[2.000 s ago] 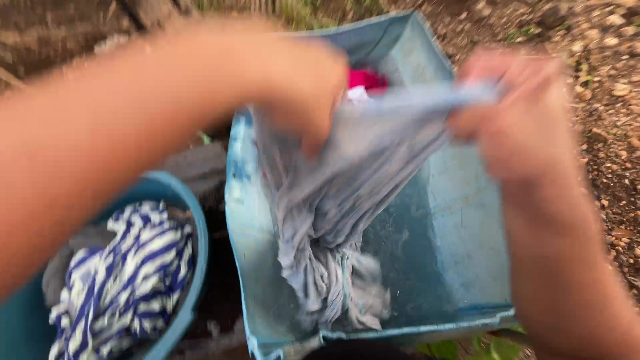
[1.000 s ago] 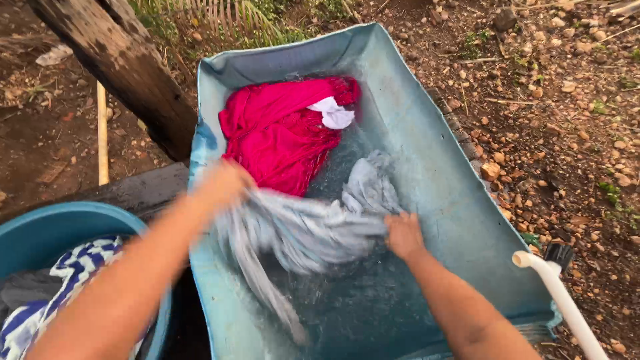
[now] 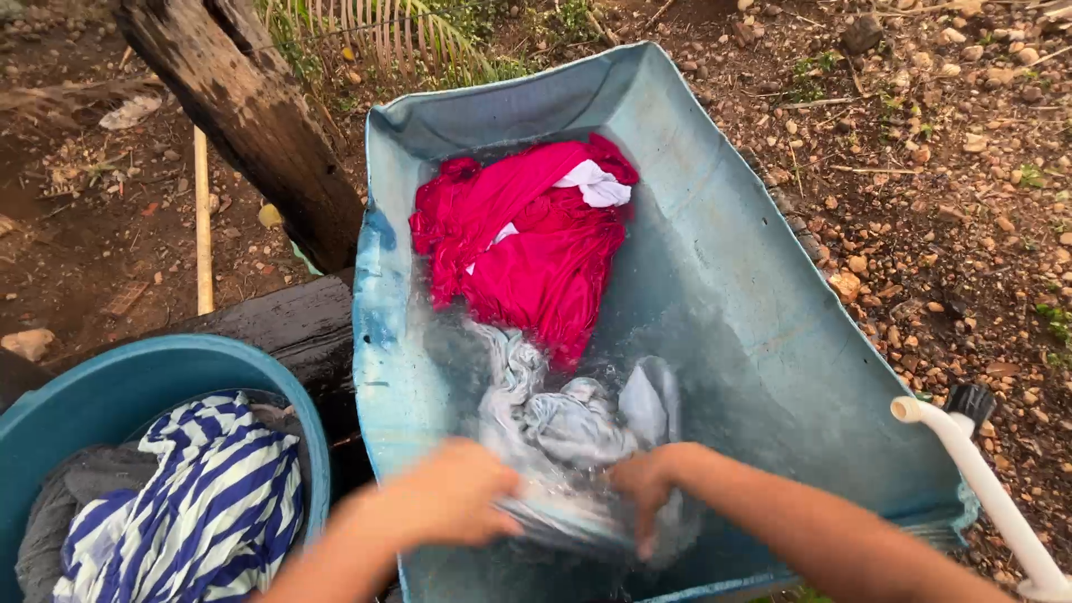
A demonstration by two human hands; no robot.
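A light grey wet cloth (image 3: 578,427) lies bunched in the water of a blue plastic trough (image 3: 754,310), toward its near end. At the cloth's near left edge is my left hand (image 3: 469,494), blurred, its fingers touching the fabric; whether they grip it is unclear. My right hand (image 3: 649,494) is at the cloth's near right side, fingers pointing down, partly in the splashing water, its hold also unclear. Beyond the grey cloth, a bright red cloth (image 3: 536,243) with a white piece (image 3: 595,182) on it lies in the far half of the trough.
Left of the trough stands a round blue tub (image 3: 314,452) holding a blue-and-white striped cloth (image 3: 193,502) and dark grey cloth (image 3: 92,494). A wooden post (image 3: 260,126) rises behind a dark beam (image 3: 285,335). A white pipe (image 3: 988,494) curves up at the right edge. Stony ground surrounds them.
The grey cloth, stretched between both hands above the trough two seconds ago, is now bunched low in the water. Both hands have moved toward the trough's near end since one second ago.
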